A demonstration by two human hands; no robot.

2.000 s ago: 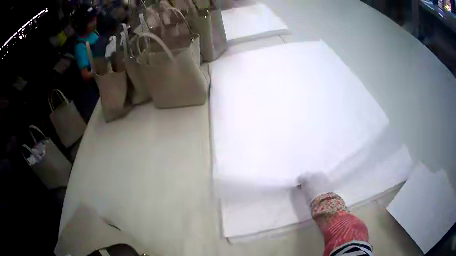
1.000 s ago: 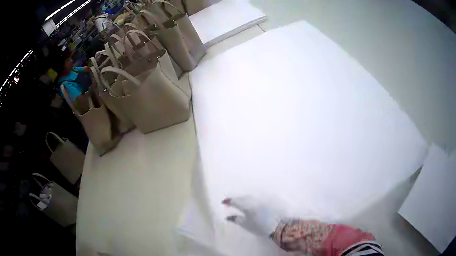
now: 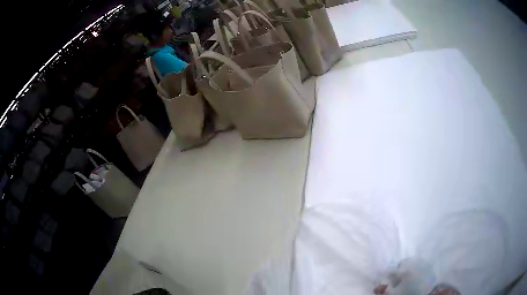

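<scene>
A large stack of white tissue paper [image 3: 404, 138] lies on the right of the table. Its near part is lifted and creased, with folds running towards a white-gloved hand at the bottom edge. I take this as my right hand [image 3: 411, 279]; it is blurred and cut off by the frame, with bare fingertips showing, and gathers the tissue. I cannot make out a separate left hand. A beige tote bag [image 3: 124, 273] lies flat at the bottom left, partly cut off, with a dark curved thing [image 3: 151, 291] beside it.
Beige tote bags [image 3: 271, 106] stand upright at the back left of the pale table [image 3: 225, 201]. Another white stack [image 3: 370, 23] lies at the far edge. Two bags [image 3: 112, 187] stand lower down beyond the left edge, one with white paper in its mouth. A person in blue [image 3: 167, 57] is behind.
My right hand has moved from the sheet's surface to the bottom edge, drawing the tissue into folds. The red sleeve has left the picture. The camera view has shifted left.
</scene>
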